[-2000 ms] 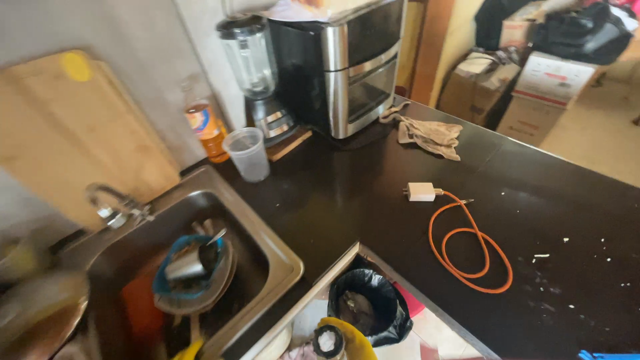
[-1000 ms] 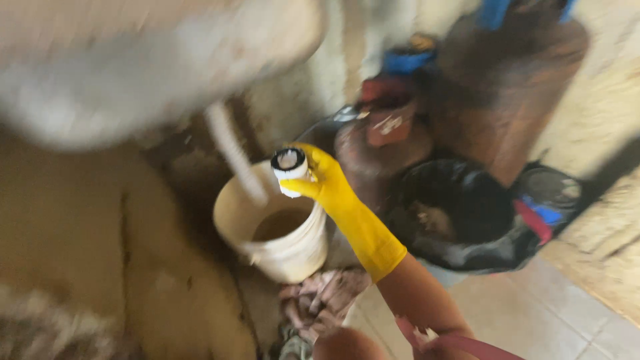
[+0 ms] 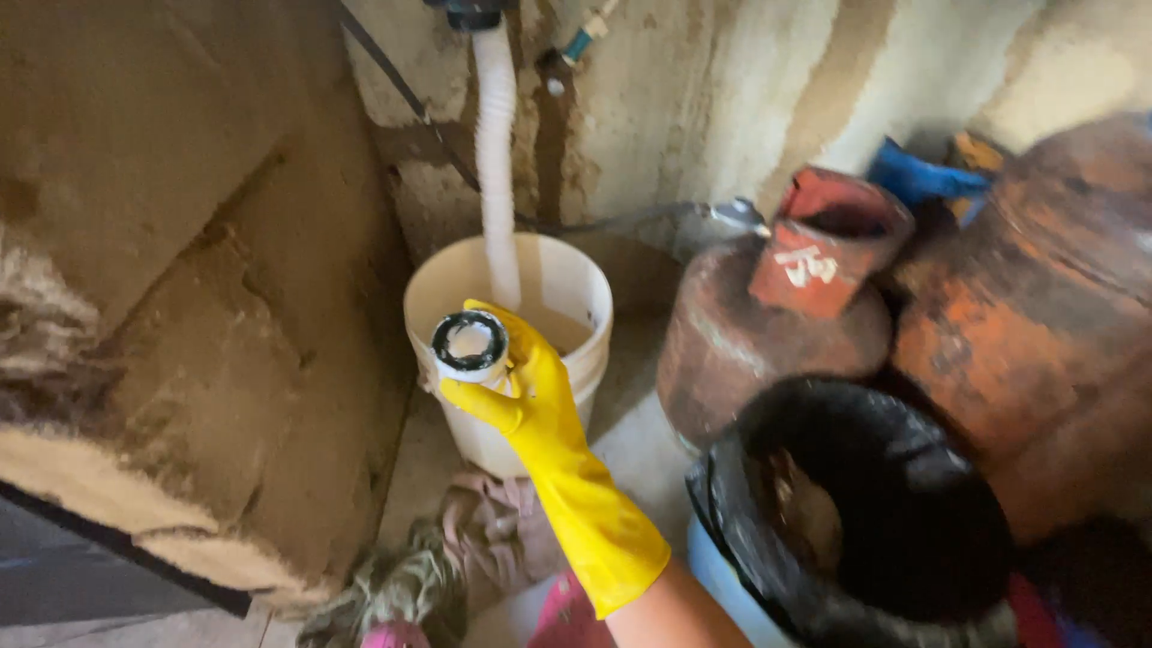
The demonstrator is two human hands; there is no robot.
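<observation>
My right hand [image 3: 540, 405], in a long yellow rubber glove, is closed around a white cylindrical piece [image 3: 469, 346] with a black ring at its upper end; whether it is a container or a pipe fitting I cannot tell. Fingers wrap its far side and the thumb its near side. Just behind and below it stands a white plastic bucket [image 3: 598, 315]. A white corrugated drain hose [image 3: 496, 153] hangs from a black fitting [image 3: 474, 13] into this bucket. My left hand is not in view.
Right of the bucket are a rusty gas cylinder [image 3: 720, 351] with a red collar, a larger rusty cylinder [image 3: 981, 333] and a bin lined with a black bag [image 3: 738, 531]. Crumpled cloths [image 3: 490, 531] lie on the floor. A rough brown panel [image 3: 207, 270] stands at left.
The view has swung from the sink and counter down to the floor area beneath. My right hand still holds the white piece, near the bucket, as a second ago.
</observation>
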